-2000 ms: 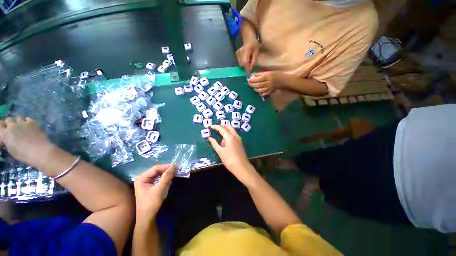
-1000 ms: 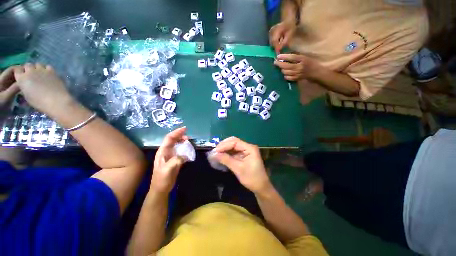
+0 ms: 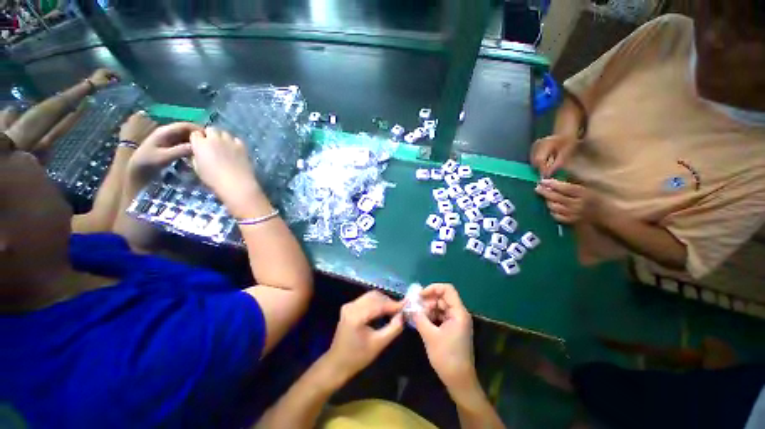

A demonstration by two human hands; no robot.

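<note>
My left hand (image 3: 366, 328) and my right hand (image 3: 444, 328) are together at the bench's near edge. Both pinch a small clear poly bag (image 3: 413, 303) between their fingertips. A pale shape shows in the bag, but the fingers hide most of it and I cannot tell what it is. Several small white units (image 3: 474, 209) with dark centres lie loose on the green top (image 3: 403, 266) beyond my right hand. A shiny heap of bagged units (image 3: 340, 184) lies to their left.
A person in blue (image 3: 143, 335) works at the left over clear blister trays (image 3: 180, 209). Another person's arms (image 3: 59, 109) show farther left. A person in peach (image 3: 663, 151) works at the right. The dark conveyor (image 3: 361, 80) with a few units and a green post (image 3: 468, 75) stand beyond.
My hands were apart with film in each and are now together on one small bag. The view has swung left, so the bench appears shifted right and more of the person in blue shows.
</note>
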